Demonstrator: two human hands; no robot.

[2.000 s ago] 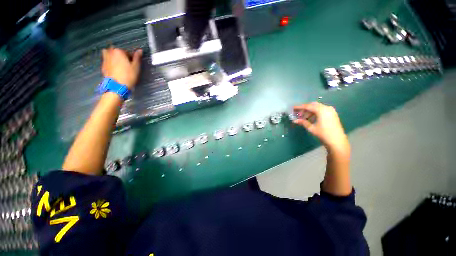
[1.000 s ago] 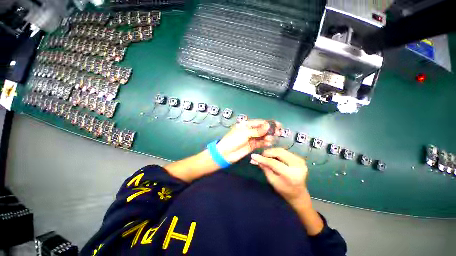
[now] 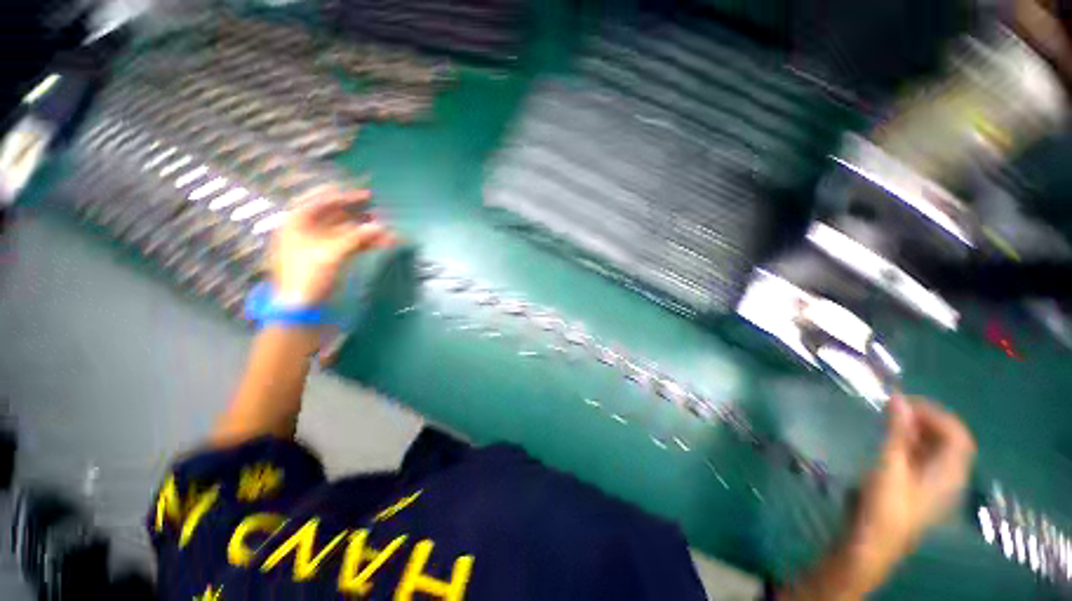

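The frame is blurred by motion. A row of small wired components (image 3: 576, 338) runs slantwise across the green mat, with thin bright specks just in front of it. My left hand (image 3: 320, 249), with a blue wristband, is at the right edge of the stacked circuit boards (image 3: 176, 176); whether it holds anything is too blurred to tell. My right hand (image 3: 923, 464) is at the right, its fingertips by the front of the silver-white screw feeder (image 3: 811, 323); what is between its fingers cannot be made out.
A wide stack of clear ribbed trays (image 3: 623, 176) lies behind the row. A short row of silver modules (image 3: 1023, 534) is at the far right. A red light (image 3: 1003, 340) shows beside the feeder. The mat's front edge and grey floor (image 3: 353, 411) lie nearest me.
My hands were together over the middle of the row; they have moved apart, the left to the circuit boards and the right to the feeder. The view has turned and blurred.
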